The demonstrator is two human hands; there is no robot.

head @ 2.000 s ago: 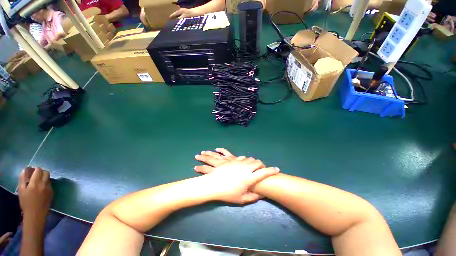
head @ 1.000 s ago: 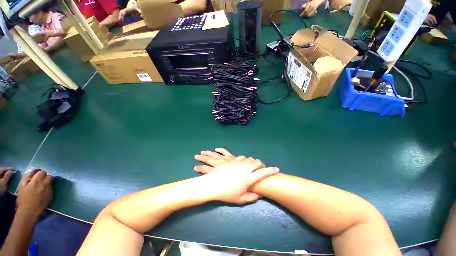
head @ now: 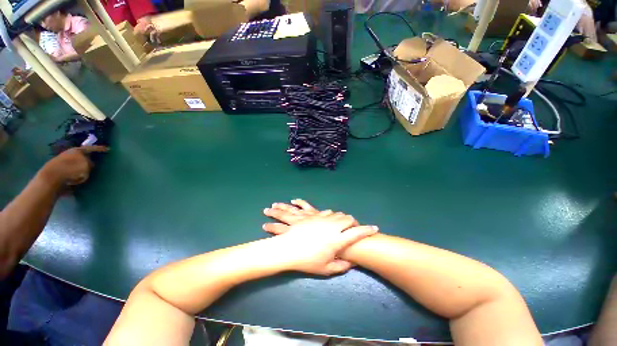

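Observation:
My left hand (head: 321, 242) lies across the back and wrist of my right hand (head: 289, 216) on the green bench top (head: 203, 176), near the front. My left hand's fingers are spread and it holds no object. My right hand is palm down underneath, partly hidden. Its visible fingers are apart, pointing left, with no object seen. A pile of black cables with shiny tips (head: 318, 132) lies beyond my hands, touching neither.
Behind the pile stand a black device carton (head: 260, 71), brown carton (head: 172, 78) and dark cylinder (head: 337, 40). An open carton (head: 423, 91), blue bin (head: 504, 128) and power strip (head: 546, 40) stand right. Another person's hand (head: 71, 167) is at the black heap (head: 78, 132) on the left.
The neighbour's arm on the left has reached forward from the bench's front edge to the black heap. People across the bench have shifted their hands and boxes. My hands have not moved.

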